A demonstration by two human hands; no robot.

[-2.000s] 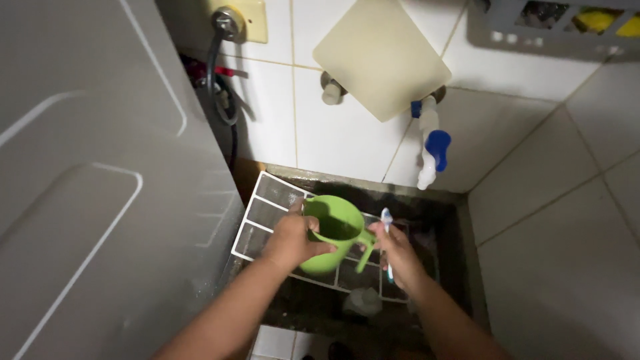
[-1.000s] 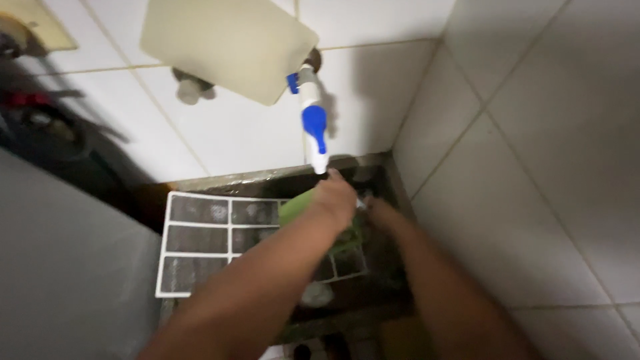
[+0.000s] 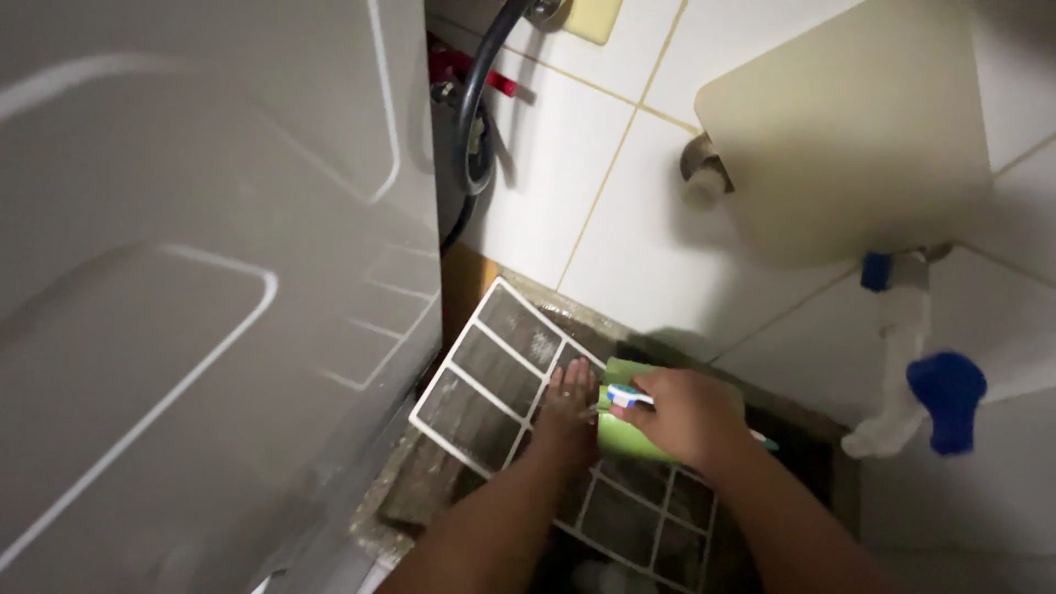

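Observation:
A white-framed mesh filter panel (image 3: 495, 385) lies tilted over a dark basin. My left hand (image 3: 568, 408) rests on its mesh near the middle, fingers extended and wet. Beside it, my right hand (image 3: 689, 412) holds a green plastic mug (image 3: 635, 441) tipped on its side, with the mug's opening toward the left hand. The same hand has a toothbrush (image 3: 631, 397) with a white and blue head; its handle end shows beyond the palm. The mug's handle is largely covered by the fingers.
A grey appliance panel (image 3: 206, 190) stands at left, near a black hose (image 3: 472, 107). On the tiled wall are a capped pipe fitting (image 3: 704, 175), a beige board (image 3: 850, 132) and a white faucet (image 3: 903, 363) with a blue lever. The basin's rough rim (image 3: 379, 503) surrounds the panel.
Both hands have moved away from beneath the faucet. The left hand now lies on the mesh, and the mug is tipped in the right hand. The view has swung left.

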